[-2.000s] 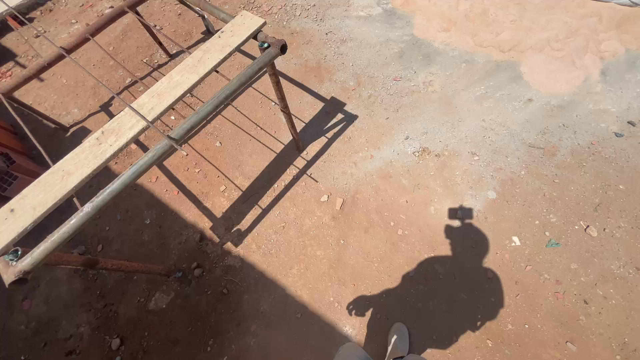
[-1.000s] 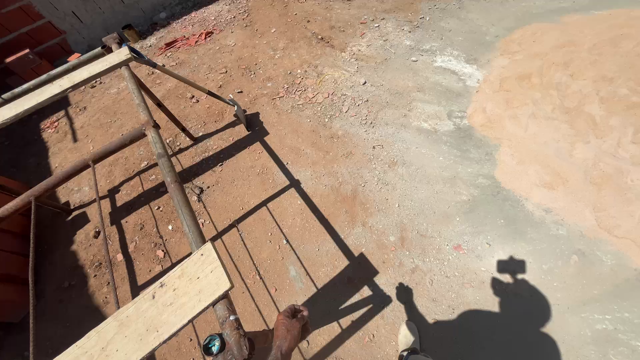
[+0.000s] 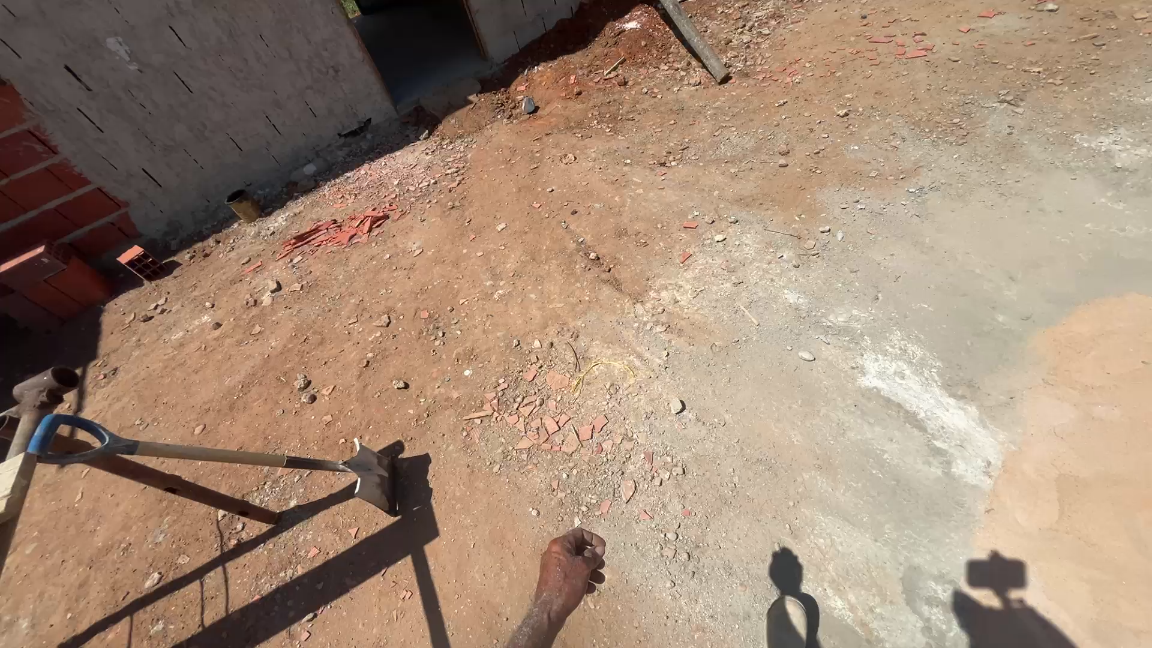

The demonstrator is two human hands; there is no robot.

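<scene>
My left hand (image 3: 571,567) is low in the head view, a little left of the middle, held over the dirt ground. Its fingers are loosely curled, and nothing shows in them. The nearest tool is a shovel (image 3: 211,454) to the left, with a blue D-grip, a wooden shaft and a metal blade. Its grip lies against the corner of a rusty metal pipe frame (image 3: 45,387), and its blade end is near the ground. The end of a wooden board (image 3: 14,481) shows on that frame at the left edge. My right hand is out of view.
Broken red tile or brick pieces (image 3: 549,427) lie ahead of the hand, with more (image 3: 337,232) near a grey wall (image 3: 207,99). Hollow red bricks (image 3: 141,263) are at the left. A sandy mound (image 3: 1071,477) is at the right; a wooden post (image 3: 693,40) lies beyond.
The view has swung far from the pipe frame toward the wall and doorway. My left hand, beside the board and frame one second ago, is now over bare ground away from them.
</scene>
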